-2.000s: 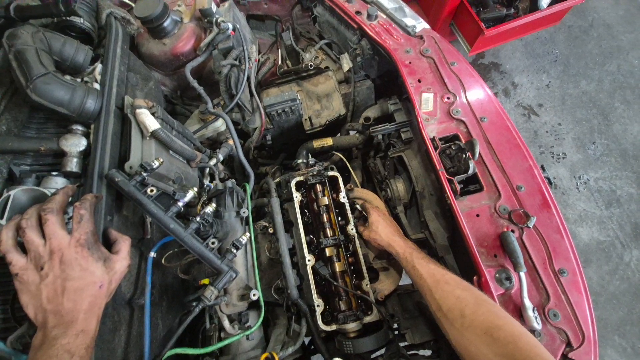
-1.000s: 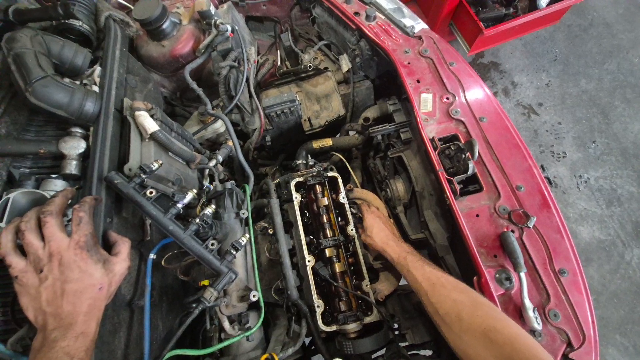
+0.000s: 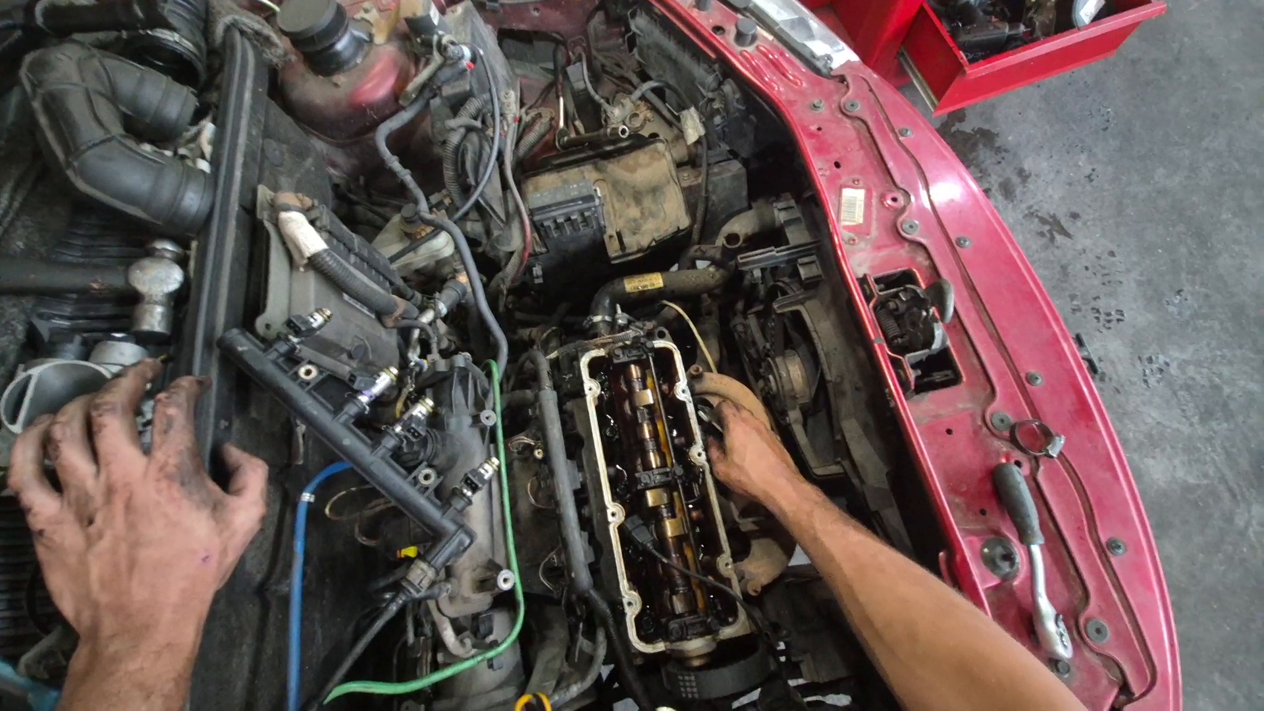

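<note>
My left hand (image 3: pixel 133 494), soiled and with fingers spread, rests at the left over the dark cowl beside a grey metal throat (image 3: pixel 47 393). My right hand (image 3: pixel 743 444) reaches down between the open cylinder head (image 3: pixel 609 474) and the exhaust manifold (image 3: pixel 731 387); its fingertips are partly hidden, so whether it holds anything cannot be told. The camshaft (image 3: pixel 664 494) lies exposed and oily in the head. Between my hands a black fuel rail (image 3: pixel 341 434) with injectors lies across the intake side. A ball-peen hammer (image 3: pixel 155 286) lies above my left hand.
A ratchet (image 3: pixel 1033 563) and a hose clamp (image 3: pixel 1037 438) lie on the red front panel (image 3: pixel 973 286). A green hose (image 3: pixel 507 484) and a blue hose (image 3: pixel 299 583) run near the fuel rail. A red drawer (image 3: pixel 1047 64) with parts stands at the upper right. The battery-side housing (image 3: pixel 642 197) is behind the head.
My right hand has shifted slightly beside the cylinder head, its fingers now lower down next to the manifold. My left hand has stayed in place.
</note>
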